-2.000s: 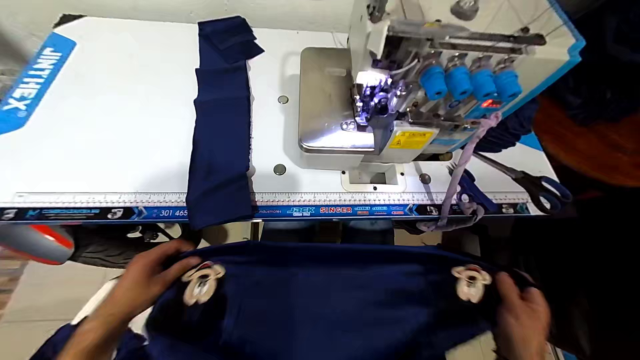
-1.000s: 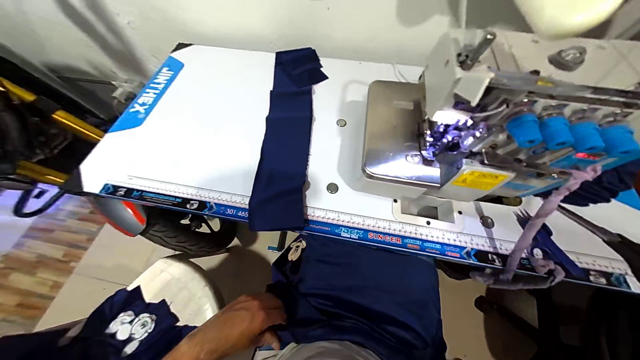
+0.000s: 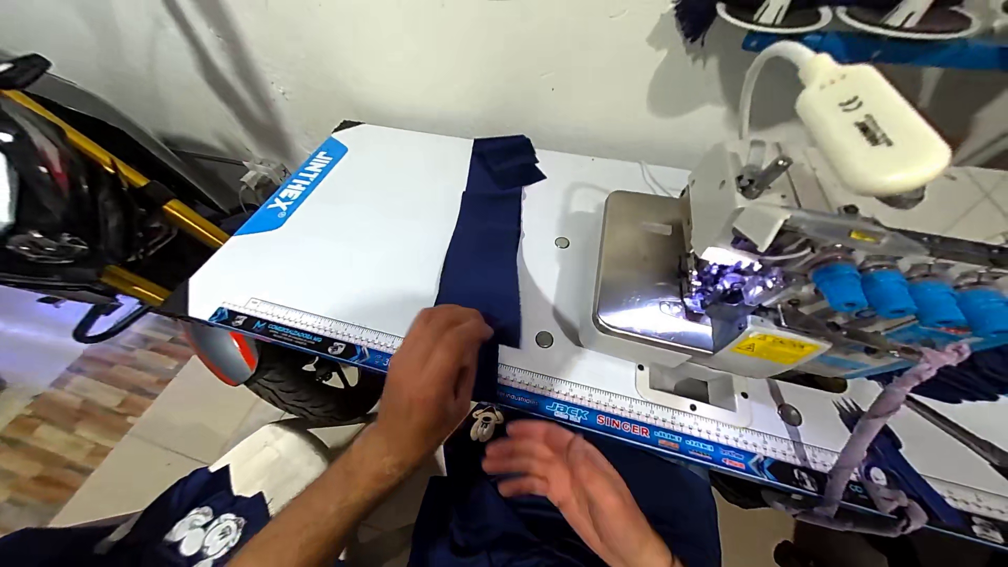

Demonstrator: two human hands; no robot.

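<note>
My left hand [image 3: 435, 370] is at the table's front edge, its fingers closed on the lower end of a navy fabric strip. More navy strips [image 3: 482, 248] lie in a line up the white table. My right hand [image 3: 563, 480] is just right of the left one, fingers extended and blurred, over navy fabric [image 3: 661, 480] that hangs below the edge. A light cartoon-head patch [image 3: 486, 424] shows on this fabric between the hands. Whether the right fingertips touch the cloth is unclear.
An overlock sewing machine [image 3: 756, 276] with blue tension dials stands at right, its lamp lit. Scissors [image 3: 957, 433] lie beside it. Below left are a pale round stool [image 3: 279, 457], navy cloth with white patches [image 3: 206, 535] and a motorcycle [image 3: 79, 213].
My left hand has moved up from the cloth below the table to the strip at its edge. My right hand, not visible one second ago, is in view. The view has swung left.
</note>
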